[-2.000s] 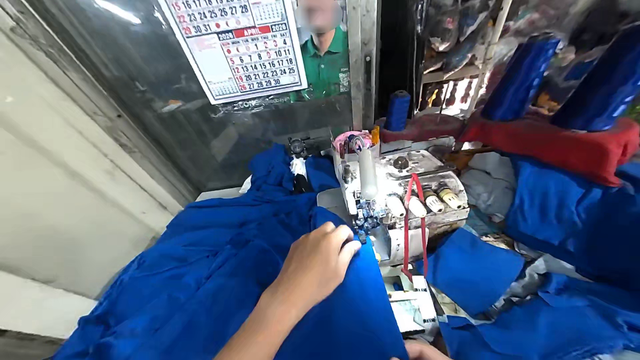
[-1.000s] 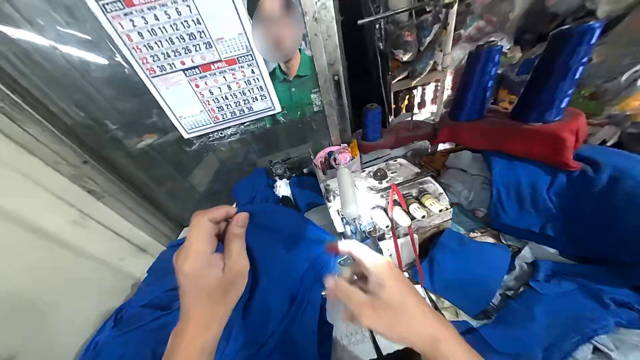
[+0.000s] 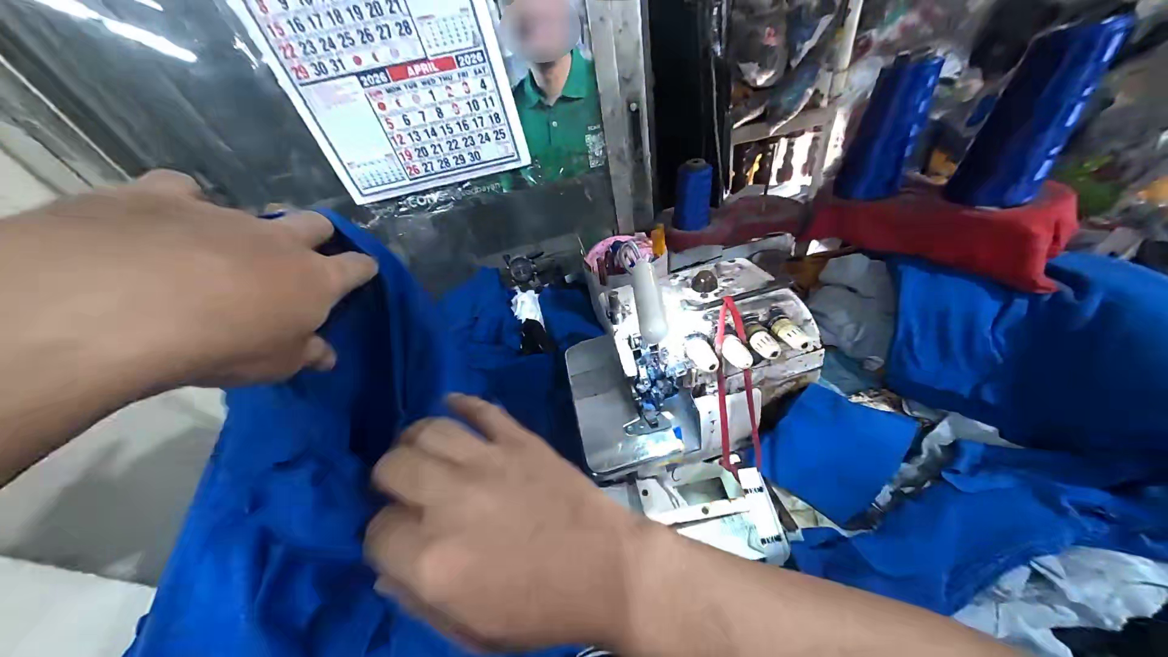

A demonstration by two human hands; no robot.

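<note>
My left hand (image 3: 237, 283), raised at the left, grips the upper edge of a blue fabric piece (image 3: 283, 511) that hangs down below it. Lower and nearer the middle, my right hand (image 3: 502, 520) is over the same fabric, blurred, with its fingers curled; whether it pinches the cloth cannot be told. To the right of the hands stands a white overlock sewing machine (image 3: 721, 283), its lamp lit on the needle area. No cloth lies under the presser foot (image 3: 650, 422). A red ribbon (image 3: 723, 401) hangs over its tension dials.
Behind the machine are a small blue thread cone (image 3: 693, 194) and large blue cones (image 3: 890, 128) on red cloth (image 3: 940, 233). Blue fabric pieces (image 3: 835, 452) lie at the right, more blue cloth (image 3: 493, 319) behind the machine's left side. A calendar (image 3: 429, 109) hangs on the glass.
My right hand has left the machine's needle area and is now over the fabric at the left. The fabric is lifted in my left hand; two seconds ago it lay spread beside the machine.
</note>
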